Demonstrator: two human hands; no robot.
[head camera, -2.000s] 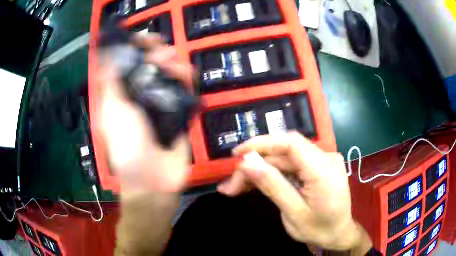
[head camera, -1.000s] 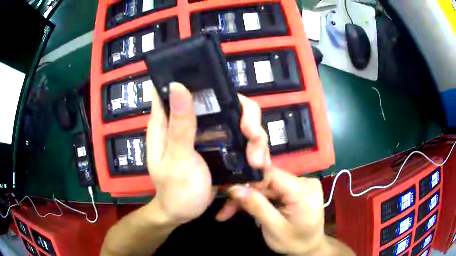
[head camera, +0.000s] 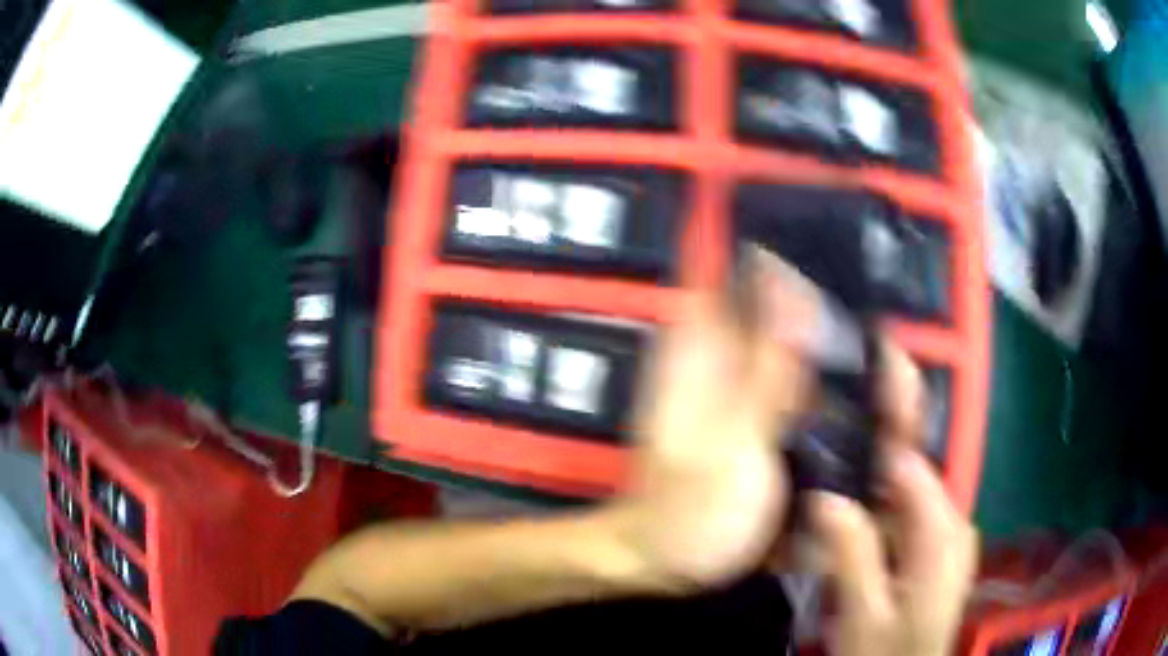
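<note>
A black handset (head camera: 833, 327), open back up, is tilted over the right column of the orange-red tray (head camera: 544, 292). My left hand (head camera: 717, 442) is on its left side with fingers on its back, blurred. My right hand (head camera: 903, 538) is at its lower right, fingers around the lower end. Both hands hold it. A white label patch shows between the fingers. The tray's left pockets hold face-down handsets (head camera: 532, 365) with white labels. The fingertips and the handset's lower end are blurred and partly hidden.
Another handset (head camera: 311, 331) with a white cable (head camera: 305, 442) lies left of the tray on the green mat. Stacked filled trays (head camera: 173, 513) stand lower left, more lower right. A monitor (head camera: 96, 109) is upper left. A dark mouse (head camera: 1053, 244) is on a white sheet at right.
The view has swung left, so the tray sits further right. The handset remains in my hands, and my right hand has come up along its lower right side.
</note>
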